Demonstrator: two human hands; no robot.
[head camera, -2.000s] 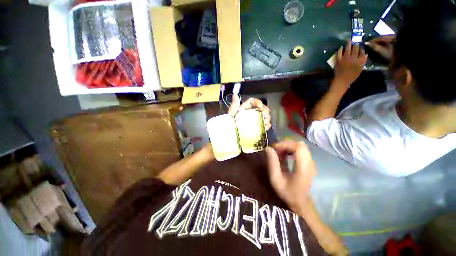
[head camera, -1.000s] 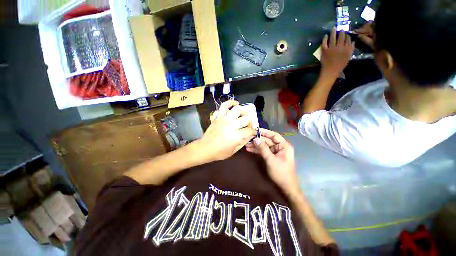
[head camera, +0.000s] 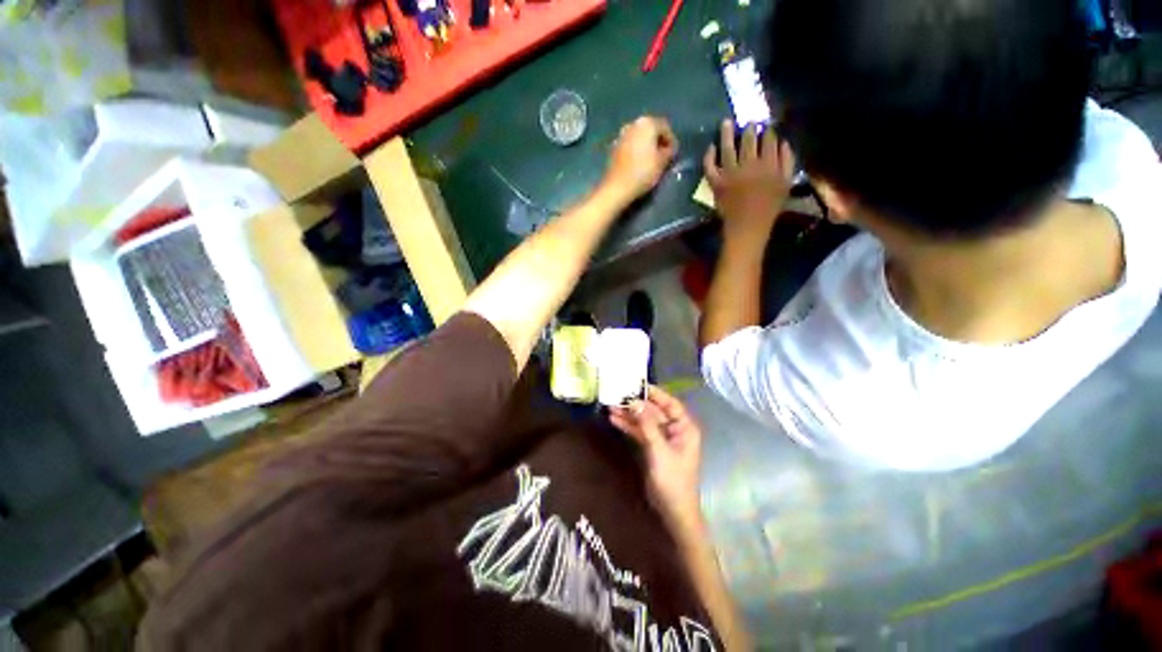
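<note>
My right hand (head camera: 663, 433) is low at the centre. Its fingertips pinch the bottom of two palm-sized rounded pieces, side by side in front of my shirt. One piece is white (head camera: 624, 366), the other pale yellow (head camera: 573, 364); I cannot tell if they are joined. My left hand (head camera: 641, 155) is stretched out over the green bench (head camera: 478, 147), fingers curled; whether it holds anything is not clear. A flat, dark housing piece (head camera: 526, 218) shows partly beside my left forearm.
A foam box (head camera: 112, 372) with red contents and a flapped carton (head camera: 300, 287) stand left. A red parts tray (head camera: 446, 70), clear dish (head camera: 562, 117) and red tool (head camera: 663, 35) are at the back. A seated coworker (head camera: 905, 344) works right, hand at a phone (head camera: 744, 89).
My left hand has left the pale pieces and reached forward onto the bench. My right hand now holds them. The view has shifted, showing the red tray; the small yellow ring is no longer visible.
</note>
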